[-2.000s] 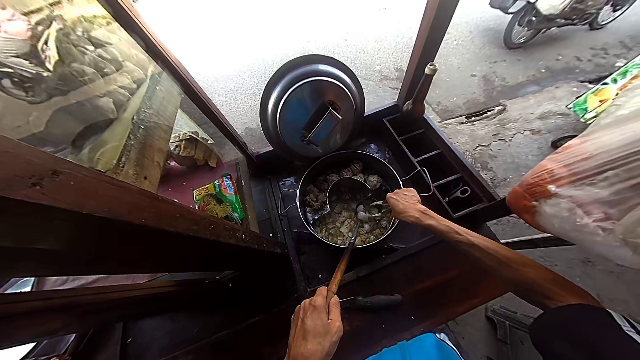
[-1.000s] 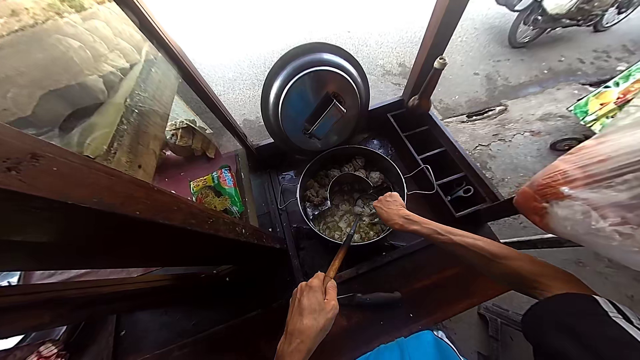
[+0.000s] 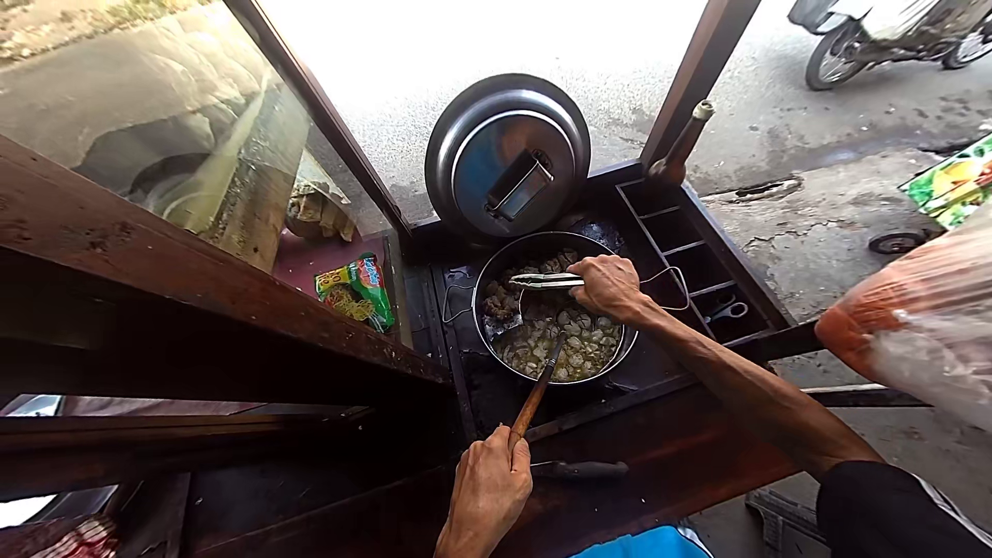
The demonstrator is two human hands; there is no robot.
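Note:
A large metal pot [image 3: 631,341] holds broth with pale pieces in its near part and browner meat chunks [image 3: 500,301] at its far left. My left hand [image 3: 488,482] is closed around the wooden handle of a ladle [image 3: 531,406], whose metal end reaches into the pot; its bowl is partly hidden. Metal tongs [image 3: 547,280] are held in my right hand [image 3: 611,285] over the pot, pointing left. Whether anything is between their tips cannot be told. Behind the pot leans a big round metal lid [image 3: 508,159] with a handle.
A divided wooden tray [image 3: 682,248] with scissors [image 3: 728,311] stands right of the pot. A knife [image 3: 581,470] lies on the near wooden ledge. Left, a food packet [image 3: 358,293] lies by a glass pane. A filled plastic bag [image 3: 922,318] hangs at right; a motorcycle [image 3: 891,39] stands beyond.
My right hand has risen from lower in the pot toward its far side, and the tongs now show plainly above the food. My left hand still holds the ladle handle.

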